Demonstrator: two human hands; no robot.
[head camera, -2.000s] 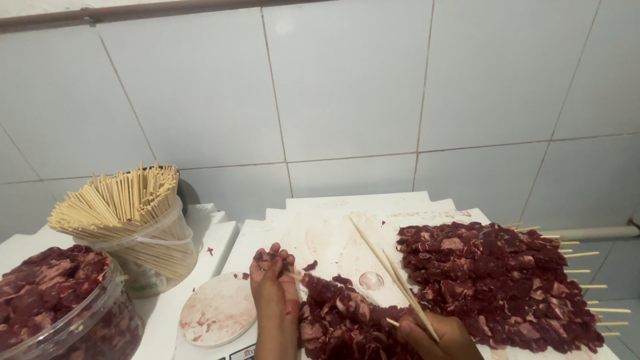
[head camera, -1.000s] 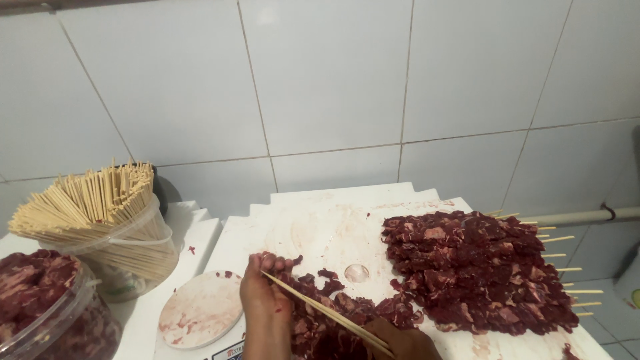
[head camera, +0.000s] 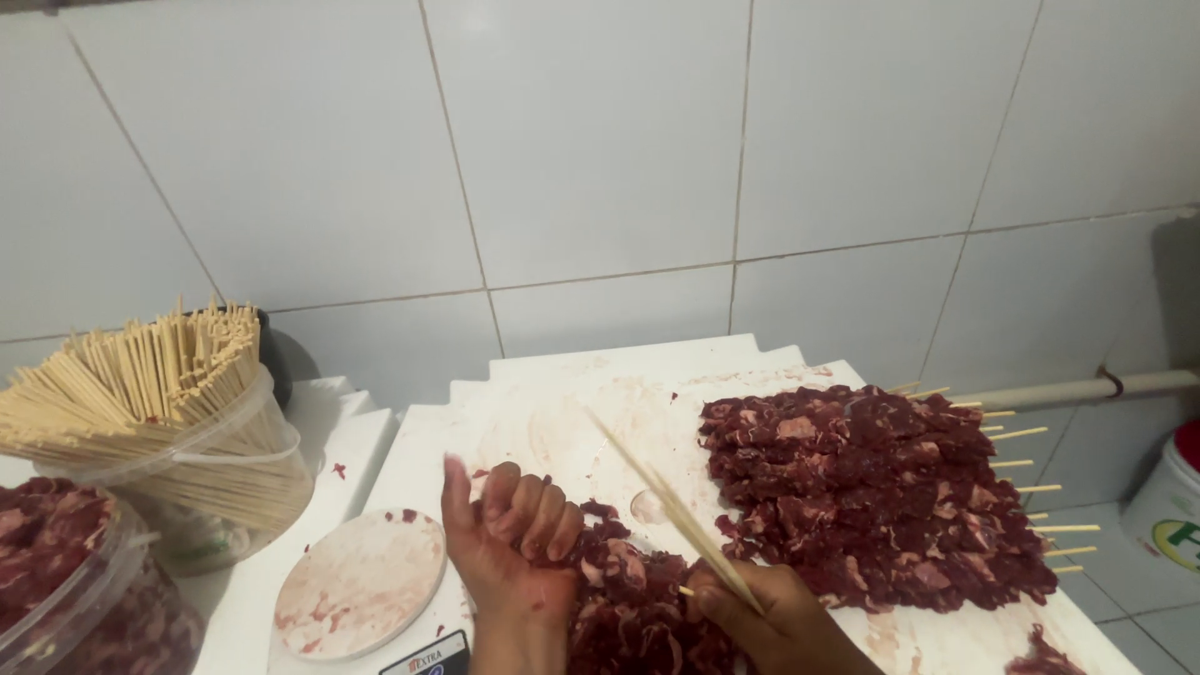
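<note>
Wooden skewers (head camera: 689, 530) stick out up and to the left from my right hand (head camera: 764, 609), which is closed around them at the lower middle right. My left hand (head camera: 520, 534) is beside the heap of raw meat pieces (head camera: 628, 600), palm up with the fingers curled and the thumb apart; whether it holds a piece of meat cannot be told. The meat heap lies between and below both hands. Rows of meat threaded on skewers (head camera: 862, 497) lie side by side to the right on the white board (head camera: 581, 403), their bare stick ends pointing right.
A clear plastic bucket (head camera: 272, 478) full of wooden skewers stands at the left. Below it is a clear tub (head camera: 103, 600) of raw meat. A round white plate (head camera: 361, 581) sits by a scale panel (head camera: 427, 656). Behind is a tiled wall; at far right stands a white bucket (head camera: 1167, 511).
The skewers in my right hand pointed toward my left hand's fingers one second ago; now their tips are away from it, to the right. My left hand's thumb has spread from its fingers.
</note>
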